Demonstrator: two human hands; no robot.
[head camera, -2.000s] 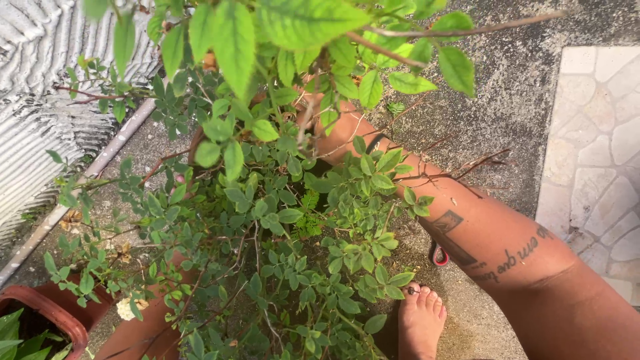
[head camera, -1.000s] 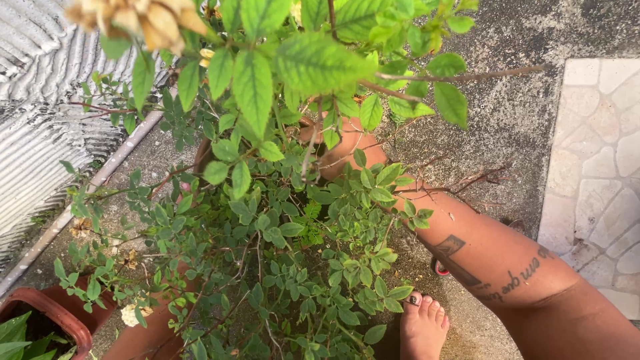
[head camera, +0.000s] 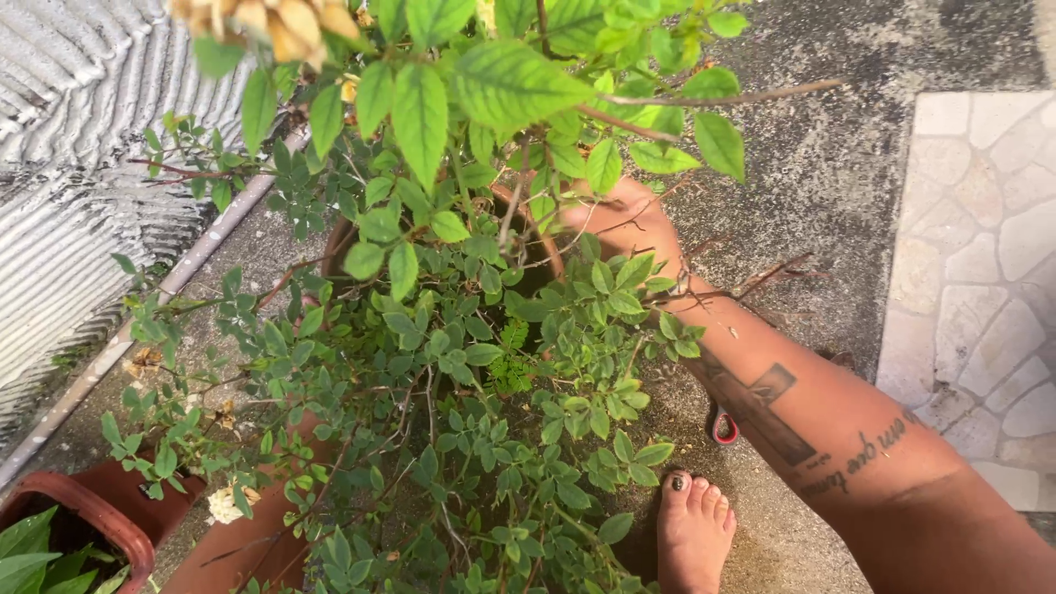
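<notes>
A leafy rose bush (head camera: 462, 363) in a round brown pot (head camera: 540, 235) fills the middle of the head view. My right hand (head camera: 623, 219) is at the pot's right side, partly behind leaves and thin twigs; its fingers are mostly hidden, so its grip cannot be told. My left forearm comes up from the lower left under the foliage. Only a small bit of my left hand (head camera: 309, 309) shows among the leaves near the pot's left side. Dried blooms (head camera: 272, 25) hang at the top left, and a pale flower (head camera: 227, 503) sits low on the left.
A reddish rectangular planter (head camera: 103, 520) with broad leaves stands at the lower left. A speckled pipe (head camera: 173, 280) runs beside the ridged white wall (head camera: 91, 181). A red-rimmed scissor handle (head camera: 726, 427) lies on the concrete near my bare foot (head camera: 695, 528). Stone paving (head camera: 973, 272) is at the right.
Dried blooms have come into view at the top left since the oldest frame. My right hand shows more plainly beside the pot than before. The upper leaves have shifted slightly.
</notes>
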